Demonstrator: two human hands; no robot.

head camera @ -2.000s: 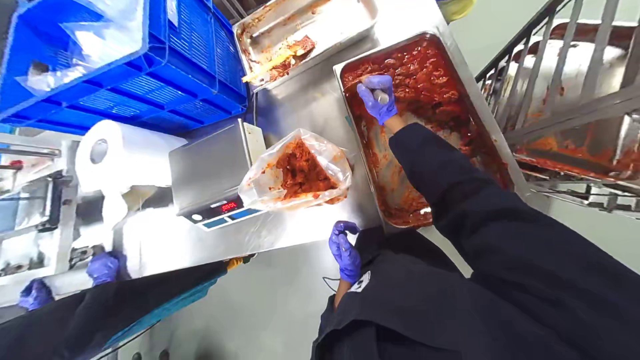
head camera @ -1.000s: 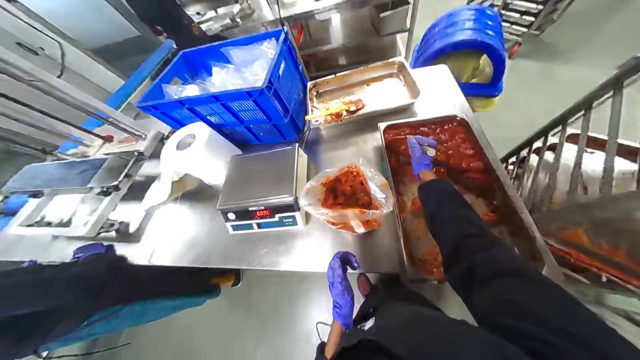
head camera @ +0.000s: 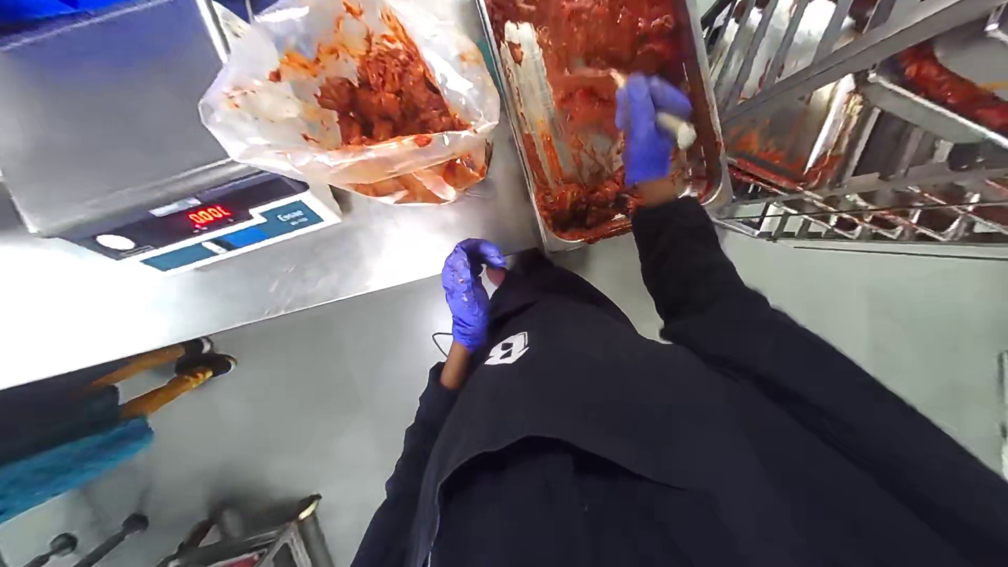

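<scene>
My right hand (head camera: 652,130), in a purple glove, grips a utensil by its pale handle (head camera: 676,130) over a deep steel tray (head camera: 543,185). Red-sauced meat (head camera: 587,206) lies in the tray, heaped at its near end, with scraped streaks of bare metal at the left. The utensil's working end is blurred. My left hand (head camera: 468,291), gloved in purple too, hangs empty beside the table edge with fingers curled and apart. Left of the tray, an open clear plastic bag (head camera: 268,130) holds more red-sauced meat (head camera: 386,102).
A digital scale (head camera: 110,102) with a lit display stands left of the bag on the steel table (head camera: 378,256). To the right is a metal rack (head camera: 835,185) with soiled trays. Another person's legs (head camera: 157,386) show at lower left, above a metal cart (head camera: 268,543).
The view has tilted down and come closer. My right hand has moved from the far part of the tray toward its near end. My left hand stays by the table edge.
</scene>
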